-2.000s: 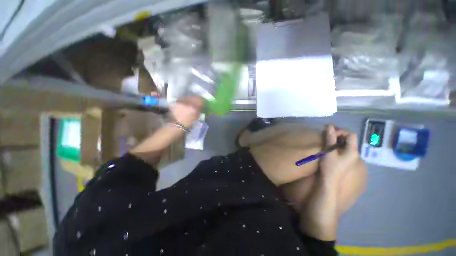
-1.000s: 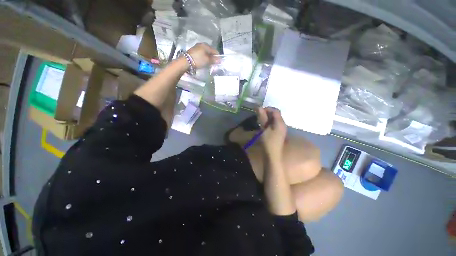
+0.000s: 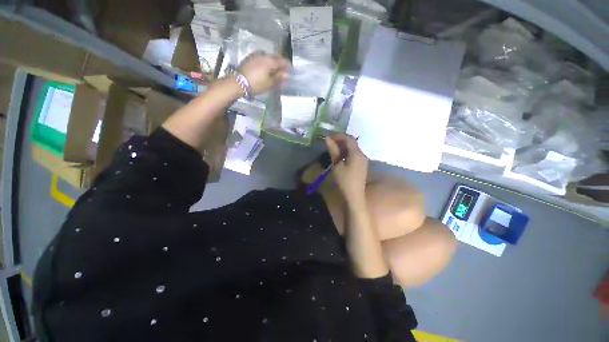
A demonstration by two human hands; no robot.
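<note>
My left hand (image 3: pixel 264 72) is over the left part of the low shelf, at the green bin, its fingers blurred and bent around the edge of a clear bag (image 3: pixel 310 79). The green bin (image 3: pixel 287 135) holds clear bags with white slips. A white ruled card (image 3: pixel 311 33) stands behind the bag. My right hand (image 3: pixel 348 163) holds a blue pen (image 3: pixel 323 179), tip pointing down left, above my knees. A clipboard with white sheets (image 3: pixel 400 100) lies on the shelf right of the green bin.
A counting scale (image 3: pixel 461 212) with a blue tray (image 3: pixel 507 224) stands on the floor at right. White bins of bags (image 3: pixel 477 163) fill the right shelf. Cardboard boxes (image 3: pixel 123 123) and a green container (image 3: pixel 53 120) are at left. Papers (image 3: pixel 244 151) lie below the shelf.
My left hand has come from the green bin's left side to the bag over it. My right hand and pen have moved left from above my knees, towards the green bin.
</note>
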